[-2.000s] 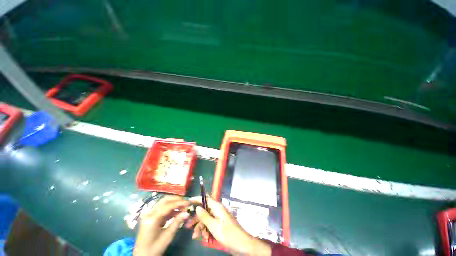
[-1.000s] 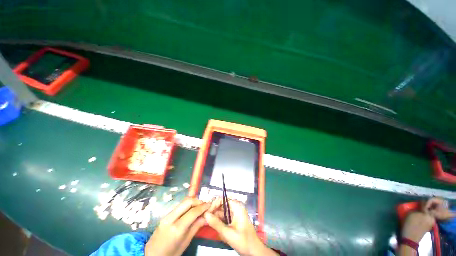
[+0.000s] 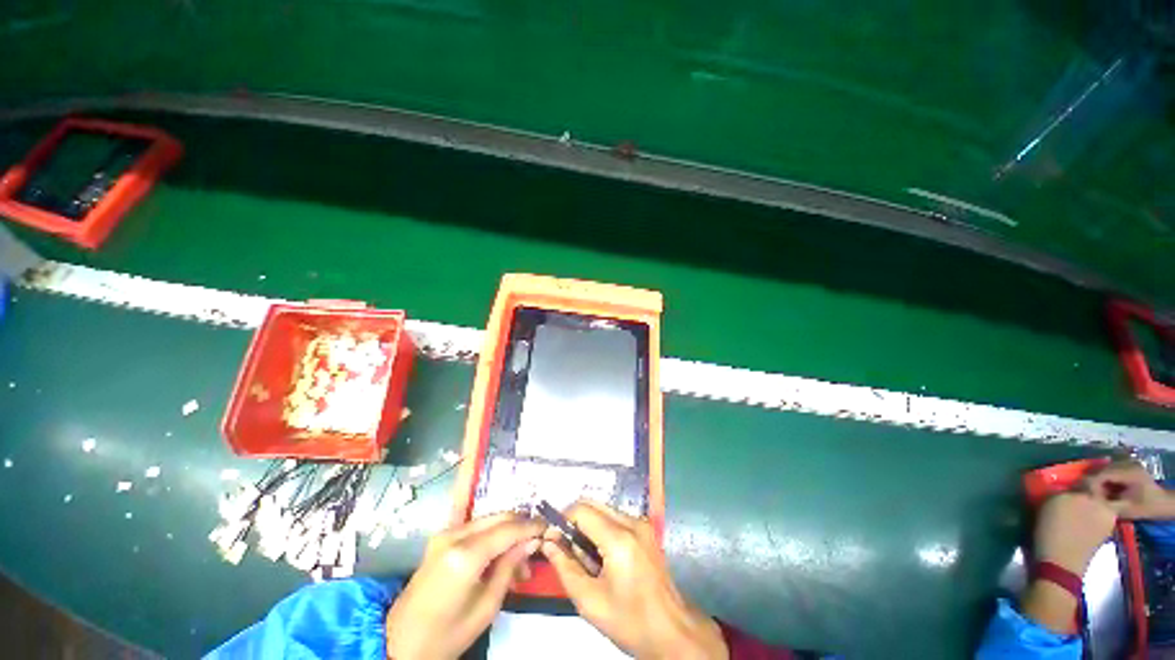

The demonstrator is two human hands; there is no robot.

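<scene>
An open tablet unit (image 3: 580,393) with a large silver-grey rectangle lies in a red-orange fixture (image 3: 580,294). My left hand (image 3: 467,580) is over the near left of the fixture, fingertips pinched together, with something too small to make out between them. My right hand (image 3: 625,580) is beside it, fingertips meeting the left ones, and holds dark tweezers (image 3: 568,531) pointing up and left over the tablet's near end. A white sheet (image 3: 552,637) lies in front of the fixture, partly under my hands.
A red bin (image 3: 338,378) of small cream-orange bits stands left of the fixture. Black leads with white ends (image 3: 303,522) lie in front of it. Another fixture (image 3: 93,181) is on the belt. A neighbour's hands (image 3: 1089,516) work at a fixture on the right.
The view has shifted, so the fixture and bin appear further left and higher. The neighbour's hands have come into view at the right. The tweezers now lie lower and more slanted.
</scene>
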